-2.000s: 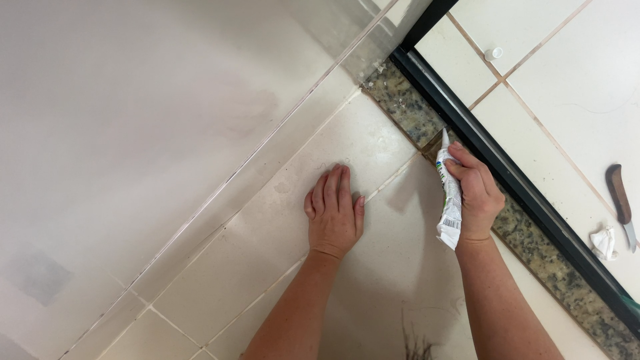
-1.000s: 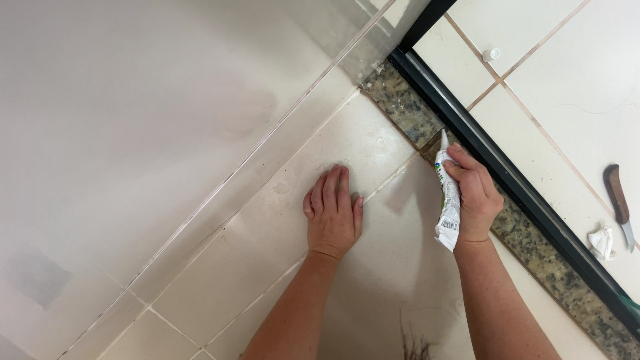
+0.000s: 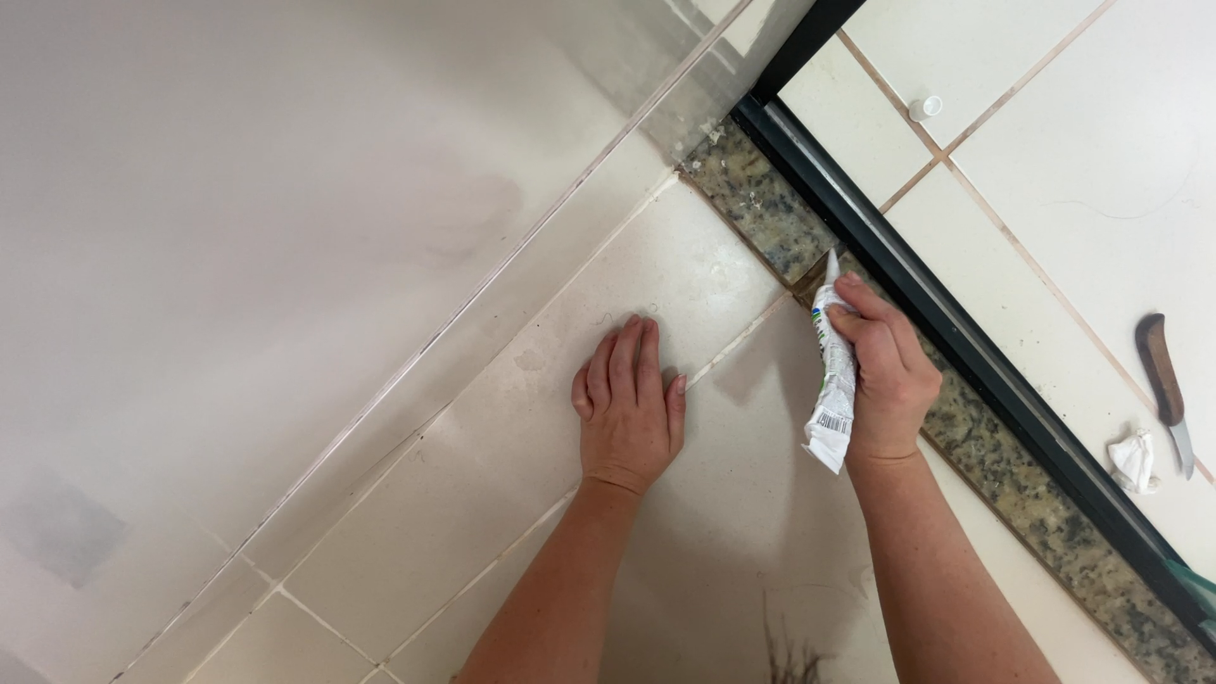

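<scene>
My right hand (image 3: 888, 366) grips a crumpled white squeeze tube (image 3: 833, 389) with a pointed nozzle. The nozzle's tip points up at a joint in the speckled granite strip (image 3: 760, 209), close to the black metal track (image 3: 959, 347); whether it touches cannot be told. My left hand (image 3: 629, 404) rests palm down on the pale floor tile (image 3: 712, 247), fingers slightly spread, holding nothing. White material lines the tile joint (image 3: 739, 340) between my hands.
Beyond the track, a small white cap (image 3: 924, 107) lies on the tiles. Farther right are a knife with a wooden handle (image 3: 1159, 366) and a crumpled white tissue (image 3: 1132, 463). A clear panel edge (image 3: 418, 353) runs diagonally at left. Something green (image 3: 1187, 581) shows at the right edge.
The tube and my right hand have shifted slightly, the nozzle moving a little up along the joint toward the black track. My left hand stays where it was.
</scene>
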